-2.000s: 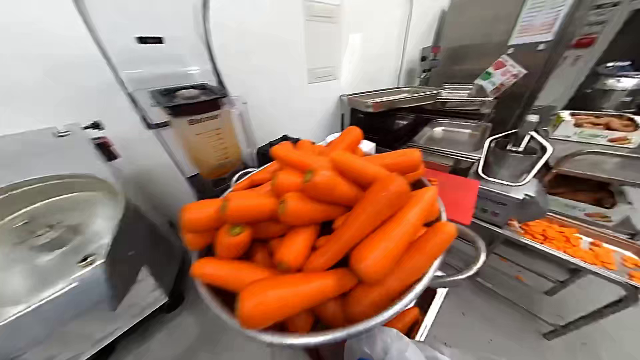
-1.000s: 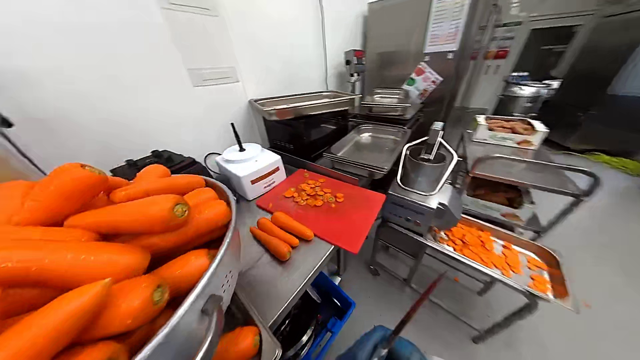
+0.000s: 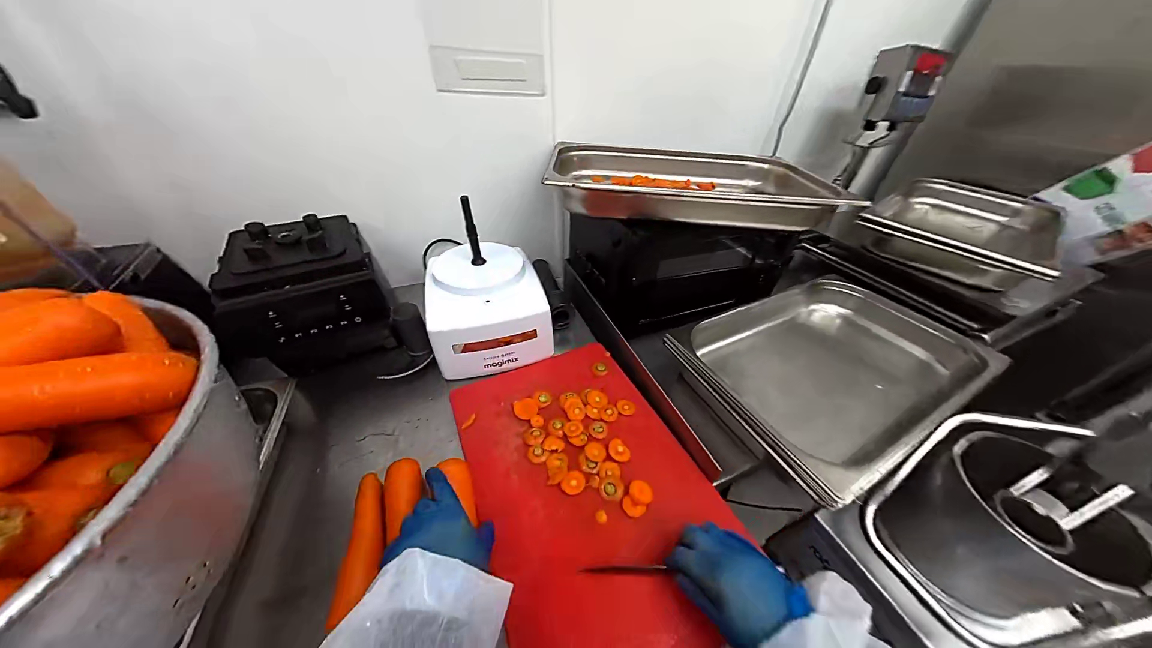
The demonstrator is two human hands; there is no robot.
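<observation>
My left hand [image 3: 439, 526], in a blue glove, rests on a whole carrot [image 3: 462, 486] at the left edge of the red cutting board [image 3: 540, 549]. Two more carrots [image 3: 360, 544] lie beside it on the metal counter. My right hand [image 3: 733, 580], also gloved in blue, holds a knife [image 3: 625, 570] low over the board's right side, its blade pointing left; the handle is hidden in the fist. Cut carrot ends and slices [image 3: 576, 432] are scattered on the board's upper half.
A large metal colander [image 3: 193, 504] heaped with carrots [image 3: 99, 387] stands at left. Behind are a black blender base [image 3: 292, 288] and a white Magimix food processor base [image 3: 486, 306]. Steel pans [image 3: 837, 369] and a vegetable-cutting machine [image 3: 1008, 531] stand at right; a tray [image 3: 702, 202] holds carrot bits.
The view has swung to the board and moved closer. Both gloved hands are now over the board area; the left has come onto a carrot. The knife, upright earlier, now lies nearly flat.
</observation>
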